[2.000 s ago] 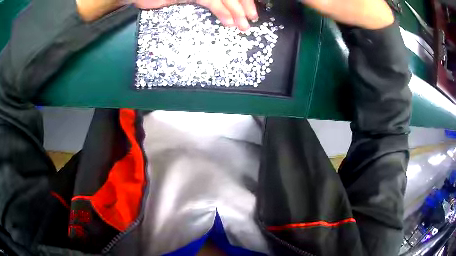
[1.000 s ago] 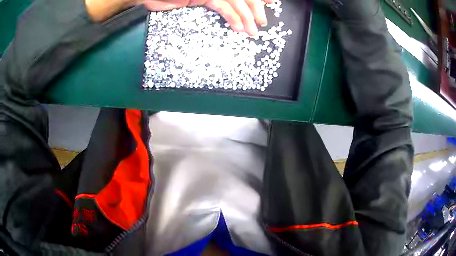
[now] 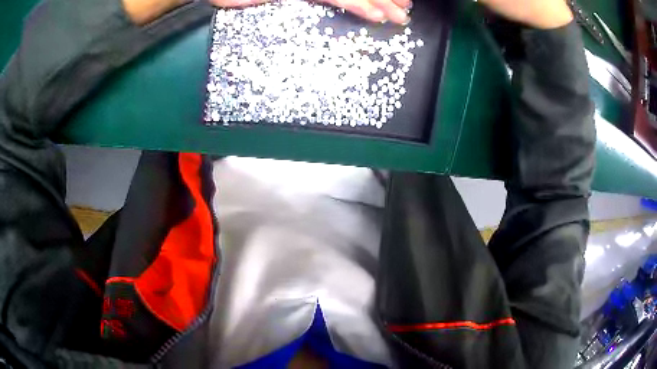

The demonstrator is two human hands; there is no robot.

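Observation:
A shallow black parts tray [image 3: 425, 108] lies on the near edge of the green bench. Many small silvery-white metal parts [image 3: 288, 68] cover most of it, with bare black at its right side. My left hand [image 3: 371, 9] is over the tray's far part, cut off by the top edge of the picture; only some fingers show, and whether they grip anything is hidden. My right hand [image 3: 529, 9] is at the top edge, right of the tray; only its wrist side shows, and its fingers are out of the picture.
The green bench top [image 3: 130, 108] runs across in front of me. At the far right are a thin pointed metal tool [image 3: 611, 34], a dark strip fixture [image 3: 587, 20] and a red-brown fixture [image 3: 645, 122]. Blue and shiny items [image 3: 627, 295] lie low at the right.
My left hand has moved up towards the top edge. My right wrist, out of view one second ago, shows again at the top. The tray sits slightly further right than two seconds ago.

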